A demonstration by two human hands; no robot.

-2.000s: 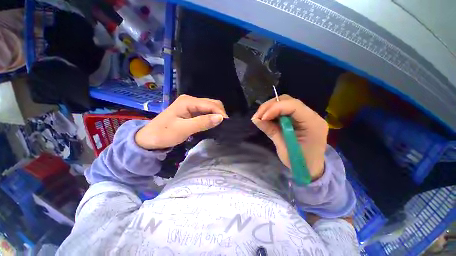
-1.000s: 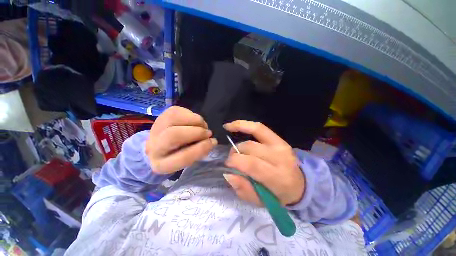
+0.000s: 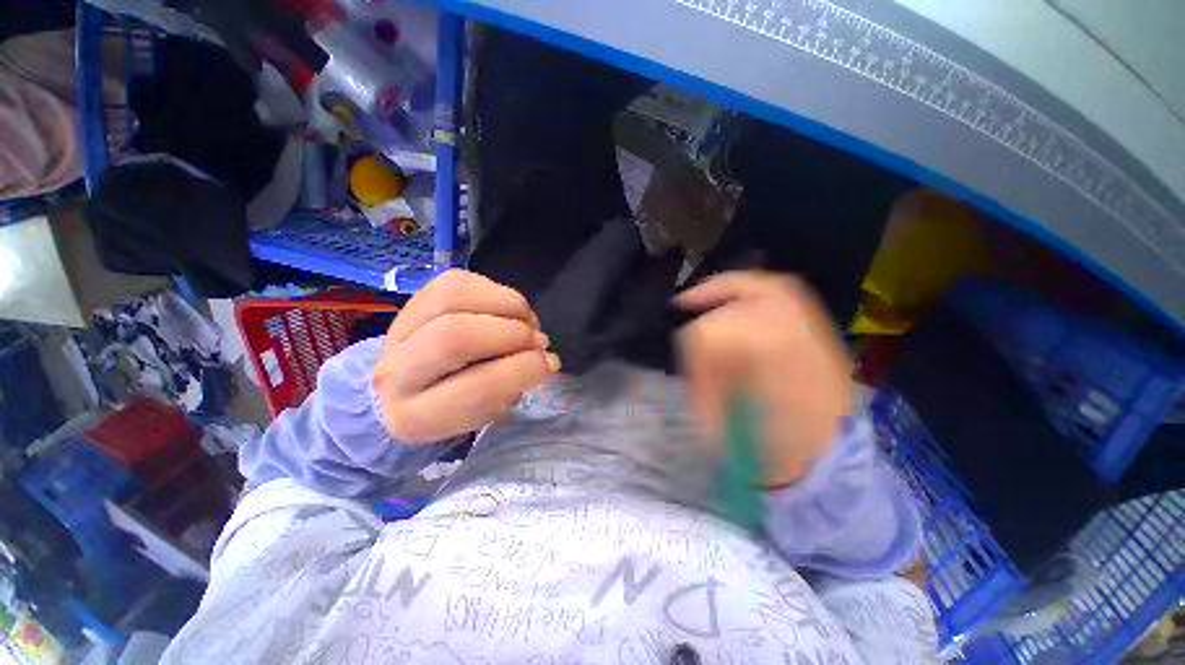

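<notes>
Black cloth (image 3: 598,292) lies bunched in the lap below the table edge, between my hands. My left hand (image 3: 468,357) is closed at the cloth's near left side, its fingertips pinched together on the cloth's edge. My right hand (image 3: 767,370) is blurred, to the right of the cloth, with the green-handled tool (image 3: 741,461) held in it, handle pointing down. The tool's metal shaft cannot be made out. Whether my right fingertips touch the cloth cannot be told.
The table's ruler-marked edge (image 3: 910,85) crosses the top right. A blue basket (image 3: 351,244) with thread cones stands at upper left, a red basket (image 3: 280,344) below it. Another blue basket (image 3: 955,572) with dark cloth is at right. A yellow item (image 3: 903,266) lies under the table.
Since one second ago, my right hand has moved up and right, away from my left hand, with the green tool. My left hand has barely moved. The black cloth is bunched differently.
</notes>
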